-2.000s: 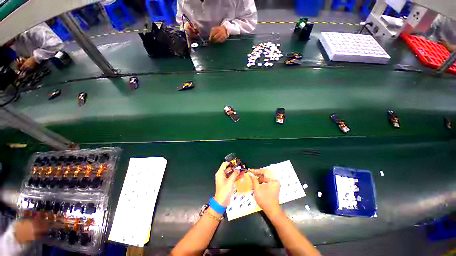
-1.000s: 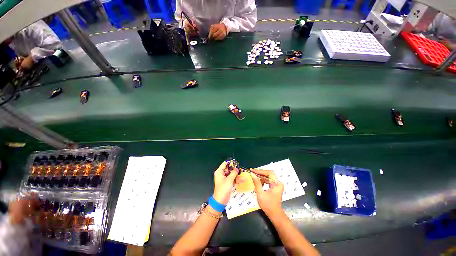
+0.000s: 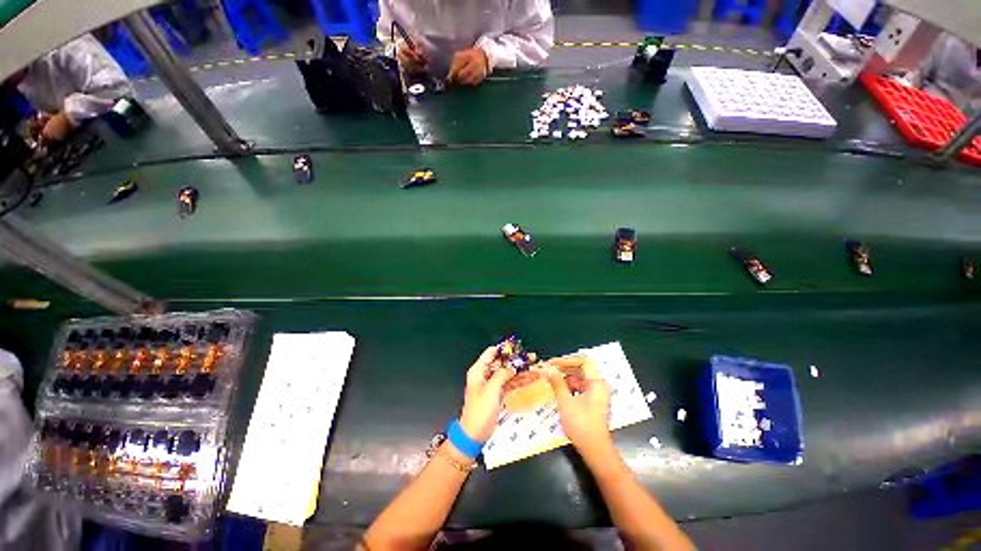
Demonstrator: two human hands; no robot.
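My left hand [image 3: 484, 393], with a blue wristband, holds a small electronic subassembly [image 3: 511, 353], black with orange and white spots, at its fingertips. My right hand [image 3: 581, 400] is beside it with its fingertips together near the subassembly; a thin stick-like thing seems to lie along its fingers, too small to tell clearly. Under both hands lies a white adhesive label sheet [image 3: 624, 390] with rows of small dark marks and a yellow-orange part. My hands cover part of the sheet.
A blue parts bin [image 3: 797, 414] with white pieces stands right. Left are a white spare sheet stack [image 3: 293, 425] and a clear blister tray [image 3: 231, 414]. Units such as this one [image 3: 625, 244] lie on the belt [image 3: 377, 253]. Across it, a person's hands [image 3: 468, 67] work.
The units on the belt have moved right. The other person's hand at the blister tray has withdrawn. My right hand's fingers have shifted slightly; my left hand still holds the subassembly.
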